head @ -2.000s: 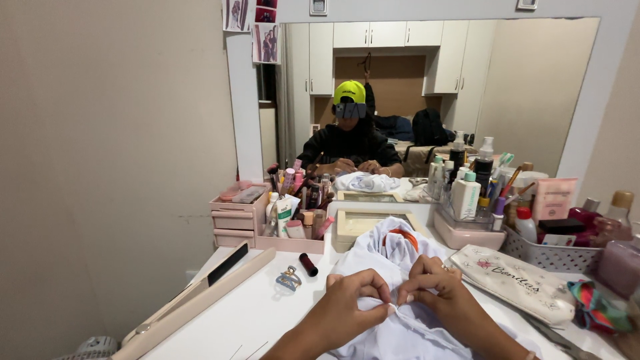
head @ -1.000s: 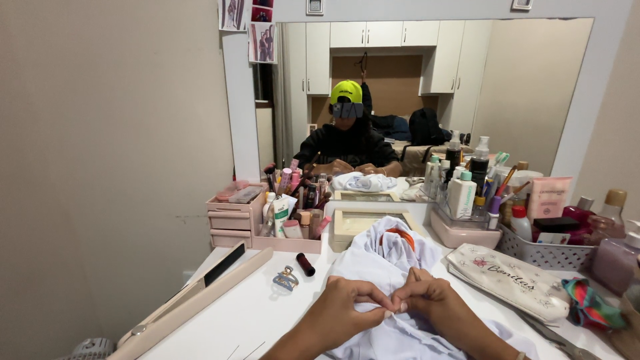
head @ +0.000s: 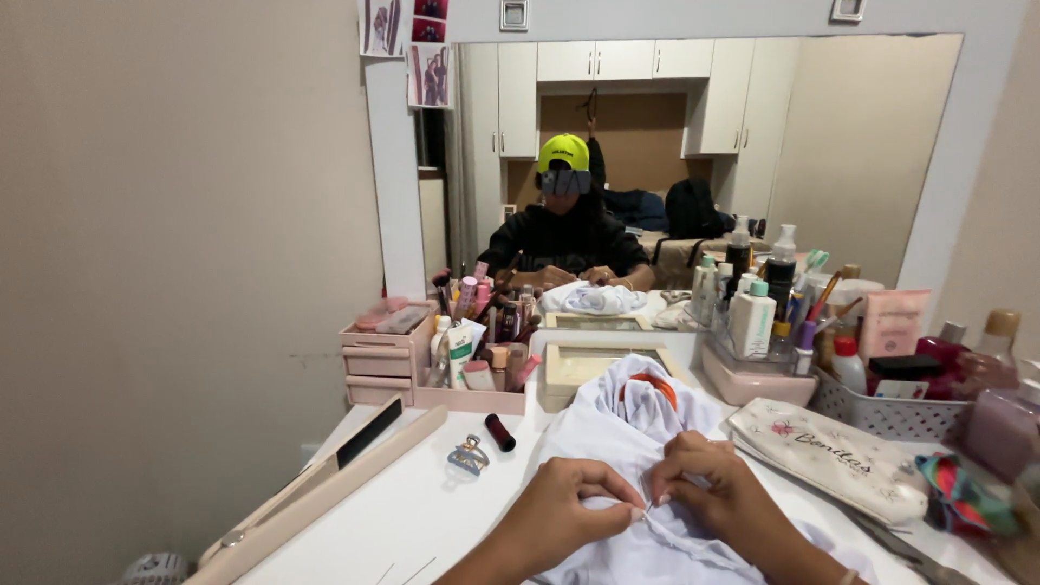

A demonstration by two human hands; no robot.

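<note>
A white cloth garment (head: 601,431) lies bunched on the white tabletop, with an orange ring-shaped thing (head: 652,390) showing in its folds. My left hand (head: 569,512) pinches an edge of the cloth between thumb and fingertips. Close to its right, my right hand (head: 711,487) has thumb and fingers pinched on a thin, dark, needle-like thing (head: 649,505) that meets the cloth at the left fingertips. The fingertips of both hands are a short way apart. Whether a thread runs from the thin thing cannot be told.
On the left lie a hair straightener (head: 325,479), a hair claw clip (head: 469,455) and a dark red tube (head: 500,433). Behind stand a pink organizer (head: 378,366), a cream box (head: 561,370) and a mirror (head: 853,162). A pouch (head: 829,459), scissors-like metal thing (head: 902,552) and basket (head: 890,414) are right.
My hands were touching at the fingertips one second ago; now the right hand's fingers are slightly apart from the left's, and the thin thing shows between them.
</note>
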